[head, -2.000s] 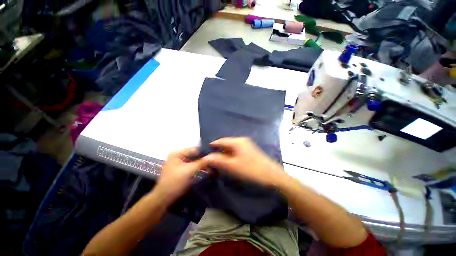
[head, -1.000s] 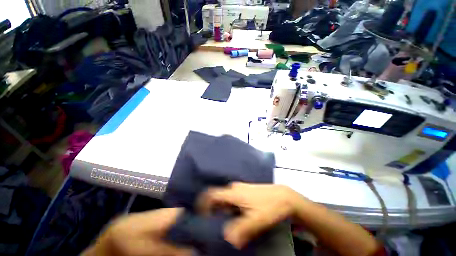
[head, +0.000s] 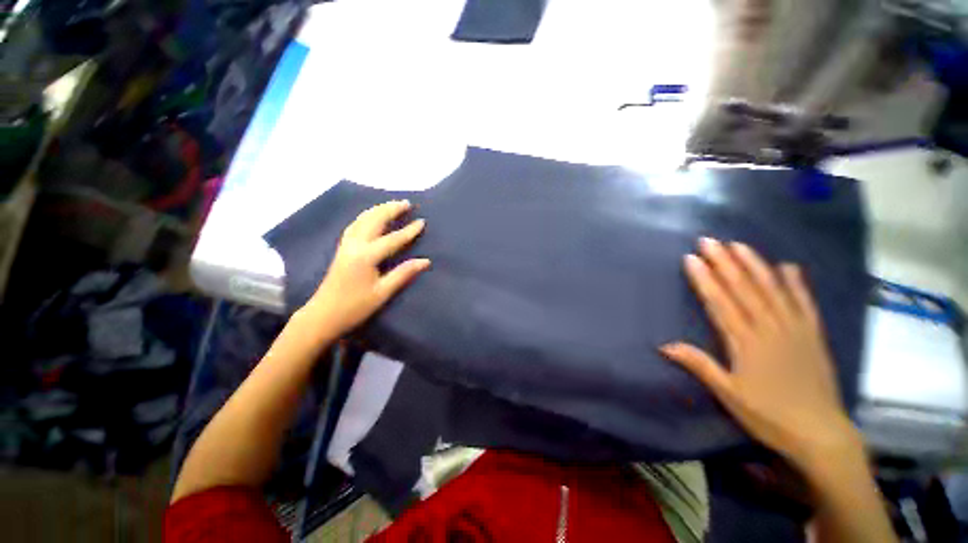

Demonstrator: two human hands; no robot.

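Note:
A large dark grey-navy fabric panel [head: 552, 265] lies spread over the front of the white table, its lower edge hanging over my lap. My left hand [head: 372, 265] lies flat on its left part, fingers apart. My right hand [head: 759, 339] lies flat on its right part, fingers spread. The panel's upper right edge lies by the presser foot area, where a white light shines on it. The needle cannot be made out.
A blurred machine head with a blue knob [head: 813, 182] is at the upper right. Blue-handled snips [head: 915, 301] lie right of the panel. A small dark cut piece [head: 499, 19] is at the table's back. Blue tape [head: 265, 111] runs along the left edge. Dark fabric heaps [head: 117, 318] are at left.
The bunched dark fabric held in both hands is now a wide panel spread flat on the table. My hands have moved apart and rest on it. The view has tilted down and closer.

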